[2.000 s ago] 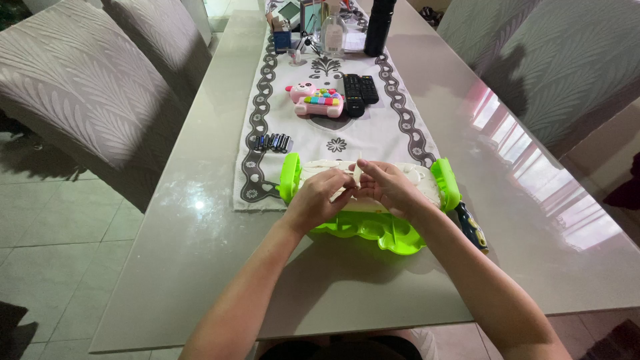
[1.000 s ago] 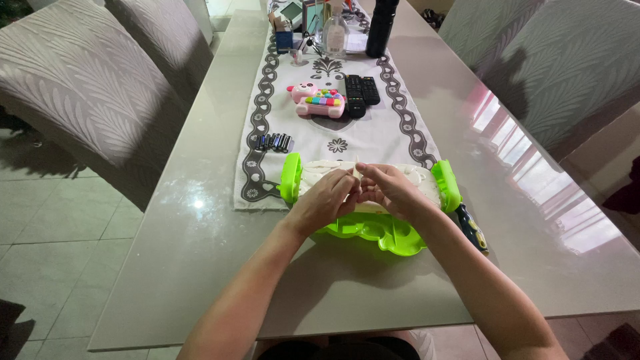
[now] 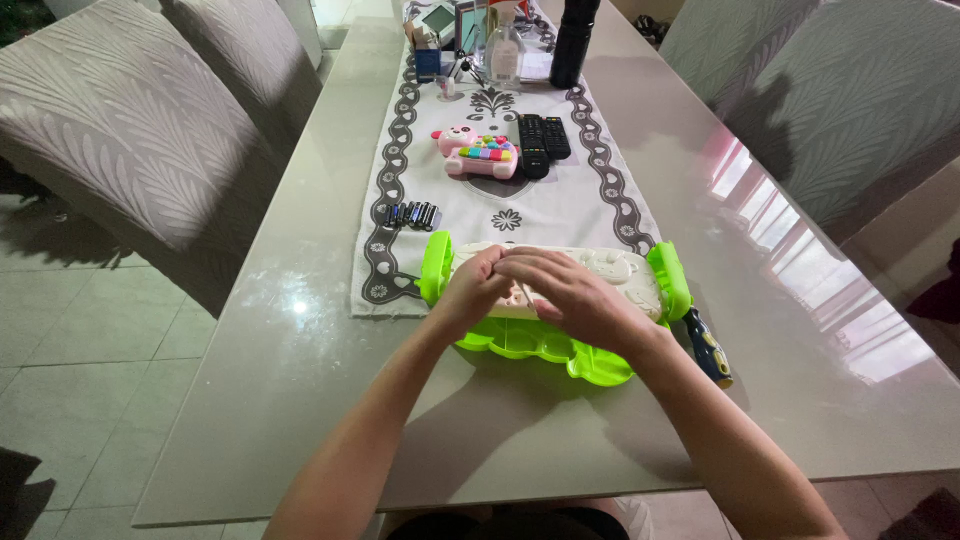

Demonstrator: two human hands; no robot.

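A plastic toy with a cream panel (image 3: 615, 271) and a bright green frame (image 3: 525, 341) lies near the front end of the table runner. Over its middle, my left hand (image 3: 480, 289) and my right hand (image 3: 566, 289) meet at the fingertips. A small pale piece (image 3: 527, 295) shows under the right fingers; whether it is held is unclear. The fingers of the left hand are bent and partly hidden. Against the toy's right end lies a screwdriver (image 3: 707, 349) with a dark blue and yellow handle. Several batteries (image 3: 411, 215) lie in a row behind the toy's left end.
Farther back on the table runner (image 3: 506, 199) are a pink toy piano (image 3: 480, 154) and two black remote controls (image 3: 541, 142). A clear bottle (image 3: 504, 56), a black bottle (image 3: 574, 41) and a small blue box (image 3: 427, 64) stand behind them. Upholstered chairs flank the table (image 3: 300, 420).
My right hand has turned flatter over the toy, its fingers now stretched across toward the left hand. The toy and the screwdriver have stayed in place.
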